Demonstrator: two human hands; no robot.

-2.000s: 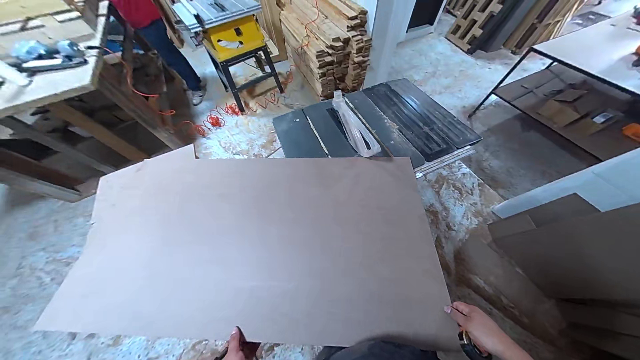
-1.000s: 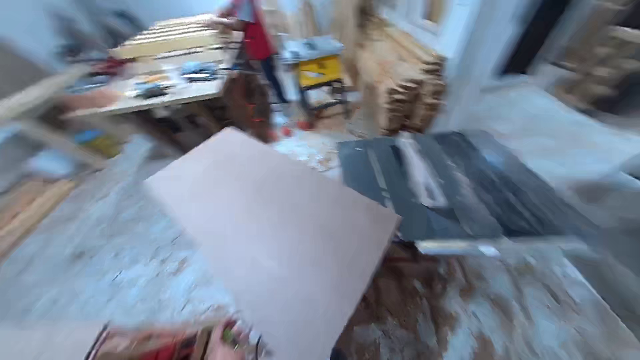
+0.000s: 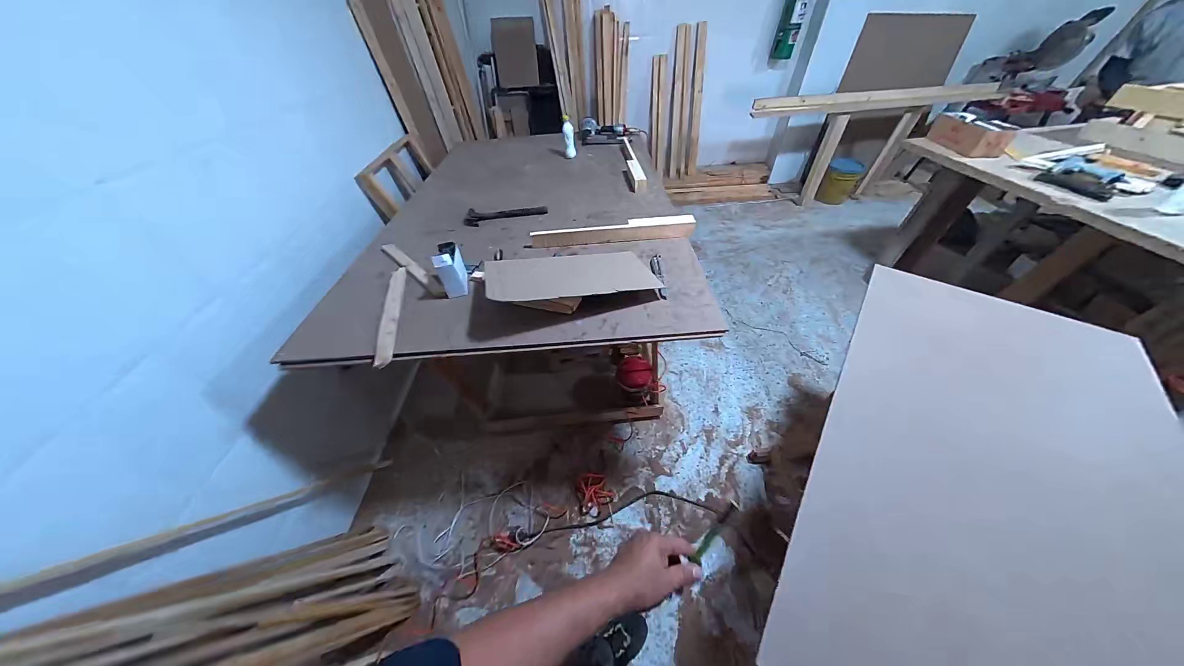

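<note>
My left hand (image 3: 652,569) reaches over the floor at the bottom middle, its fingers closed on a small green-handled tool (image 3: 710,536) whose kind I cannot tell. A large pale sheet of board (image 3: 990,481) slants through the lower right. My right hand is outside the frame. Beyond my left hand is a table with a brown board top (image 3: 435,328). On it lie a claw hammer (image 3: 506,215), a piece of cardboard (image 3: 569,276), a wood strip (image 3: 615,231) and a small white box (image 3: 451,276).
Orange cords (image 3: 594,493) and a dark cable (image 3: 638,499) cross the floor. Wood strips (image 3: 277,601) are stacked at the lower left beside the wall. A workbench (image 3: 1045,185) with tools stands at the right, and a yellow bucket (image 3: 840,180) sits near the back wall.
The view has swung far to the left. Two seconds ago both my hands were at the board's near edge; now my left hand is off it, with the green-handled tool.
</note>
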